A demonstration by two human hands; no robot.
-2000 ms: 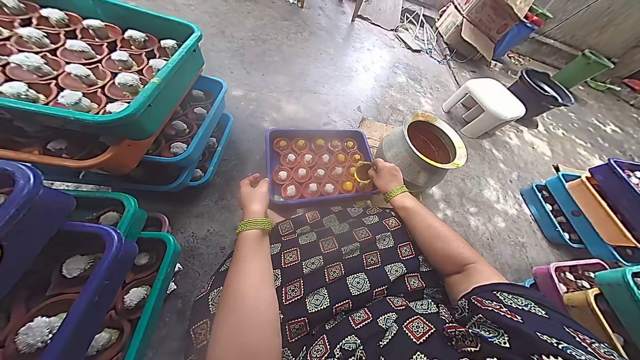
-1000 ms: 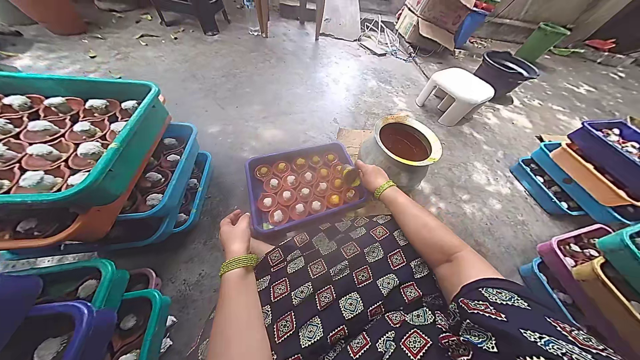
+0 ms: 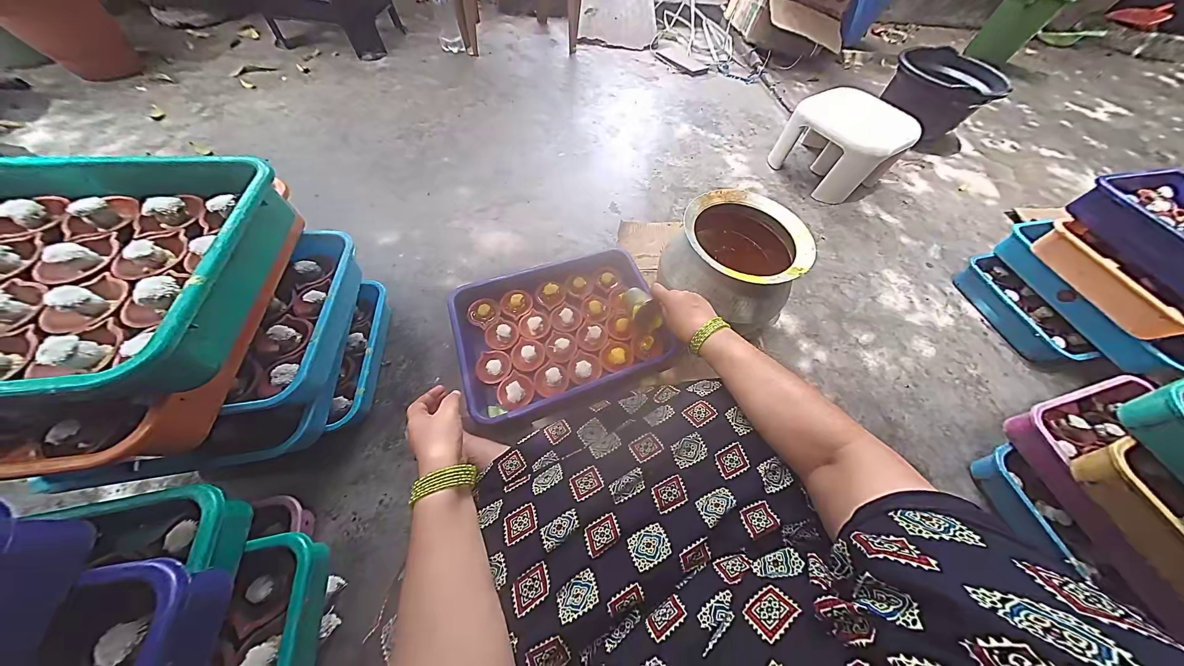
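A purple plastic tray [image 3: 456, 344] on the floor holds rows of small clay cups [image 3: 495, 367]. White lumps sit in many of the cups; those along the far row and right side look yellow. My right hand [image 3: 683, 313] grips a small cup-like vessel [image 3: 638, 307], blurred, over the tray's right side. Just beyond that hand stands a round metal pot [image 3: 754, 294] of reddish-brown liquid, yellow smears on its rim. My left hand [image 3: 437, 427] is beside the tray's near left corner, fingers loosely curled, holding nothing visible.
Stacked trays of clay cups stand at the left, topped by a green tray [image 3: 199, 319], and more stacks, including a blue tray [image 3: 1017, 324], at the right. A white plastic stool [image 3: 856, 125] and a black bucket [image 3: 939, 92] stand behind the pot. Cardboard [image 3: 647, 242] lies beside the pot.
My right hand has stayed at the tray's right side, and the vessel in it is now tilted differently. More cups on that side look yellow than two seconds ago. The view has shifted.
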